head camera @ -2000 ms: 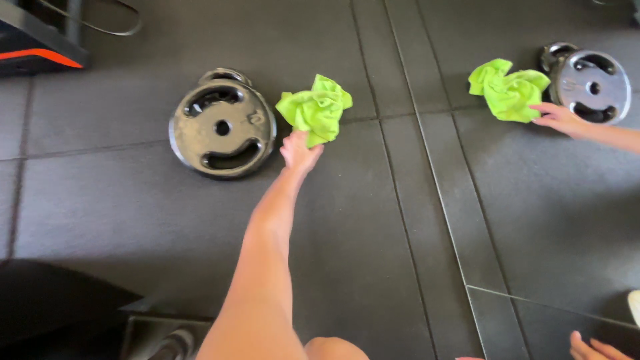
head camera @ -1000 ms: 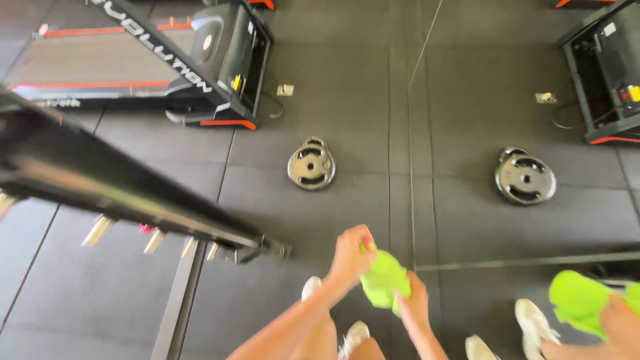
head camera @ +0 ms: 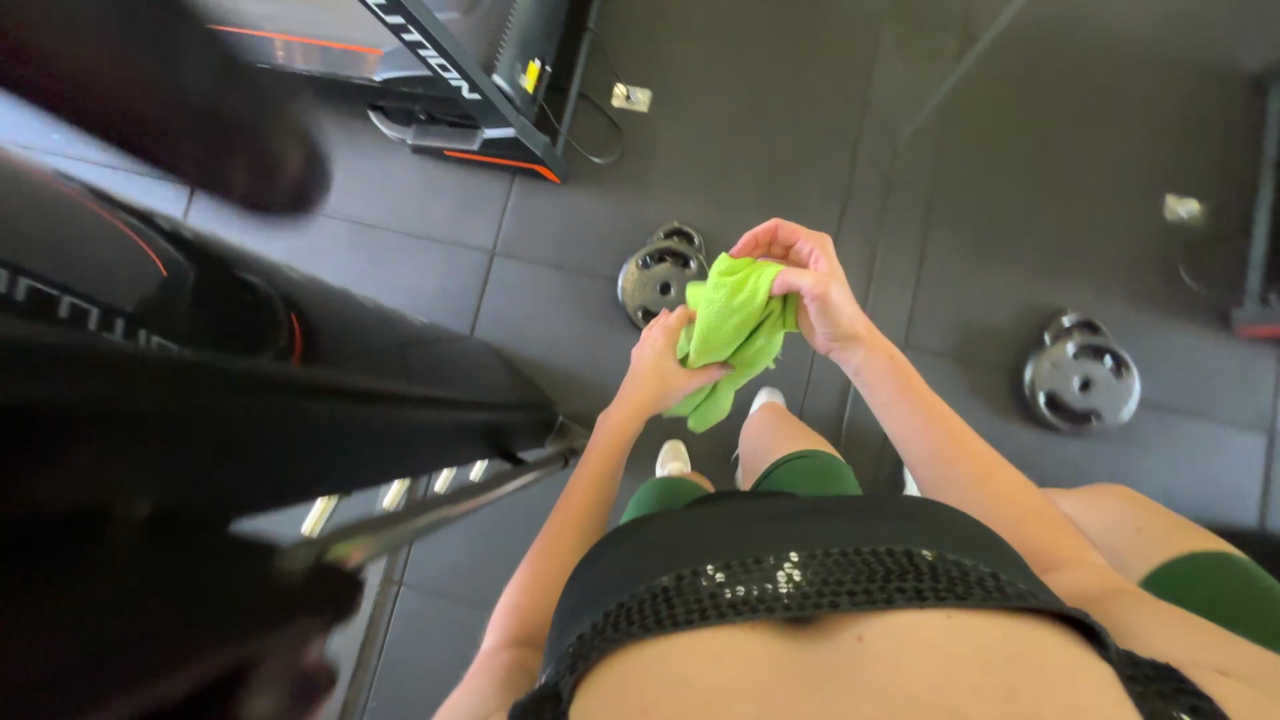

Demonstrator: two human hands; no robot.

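A lime-green cloth (head camera: 735,325), crumpled and hanging in folds, is between my two hands in front of my body. My left hand (head camera: 665,365) grips its left and lower side, thumb laid across the fabric. At the upper right, my right hand (head camera: 800,280) pinches the cloth between thumb and fingers. Beyond the cloth, a round weight plate (head camera: 655,285) with cut-out grips lies on the dark floor, with a smaller plate (head camera: 680,236) beside its far edge. The cloth and my left hand come near the larger plate in the view, well above it.
A treadmill (head camera: 480,110) stands at the upper left, near a floor socket (head camera: 631,97) with a cable. Black machine frames (head camera: 400,420) with a metal bar (head camera: 440,505) fill the left side. The mirror on the right reflects the plates (head camera: 1082,382) and a leg.
Two seconds ago one hand held the cloth low beside the plates; now both hands hold it up before my body. The view has pulled back and up from the floor.
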